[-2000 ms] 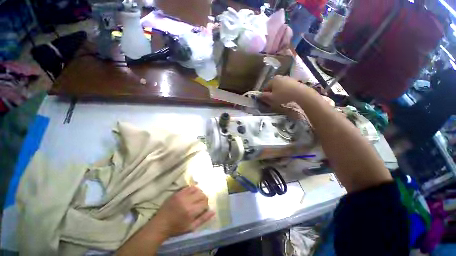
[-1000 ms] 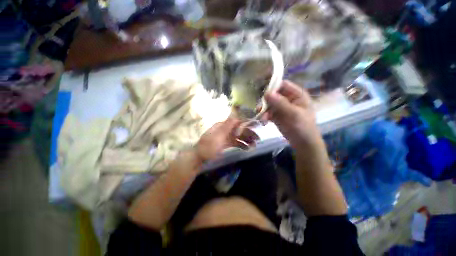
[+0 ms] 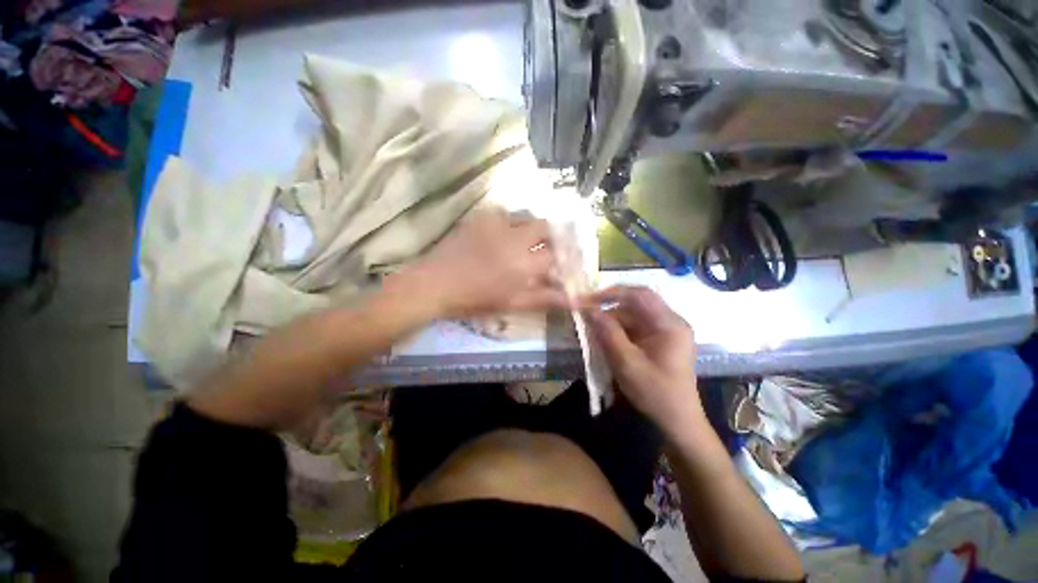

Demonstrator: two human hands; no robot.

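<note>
A narrow pale strip [image 3: 593,359] runs down from the bright lamp glare at the needle and hangs past the table's front edge. My left hand [image 3: 501,264] lies over the strip's left side just below the needle, fingers on it. My right hand [image 3: 643,347] pinches the strip between thumb and fingers near the table edge. The beige garment [image 3: 376,171] lies heaped on the table to the left. The sewing machine head [image 3: 728,80] stands at the upper right. Glare hides the presser foot and the strip's upper end.
Blue thread snips [image 3: 649,239] and black-handled scissors [image 3: 746,245] lie right of the needle. A blue-purple pen [image 3: 901,155] rests by the machine. Blue tape [image 3: 159,148] marks the left edge. A small metal fitting [image 3: 990,262] sits far right. Blue plastic bags [image 3: 911,444] lie below.
My right hand came back from behind the machine with the pale strip. Both hands have moved the strip to the needle area. The view has moved closer and tilted down.
</note>
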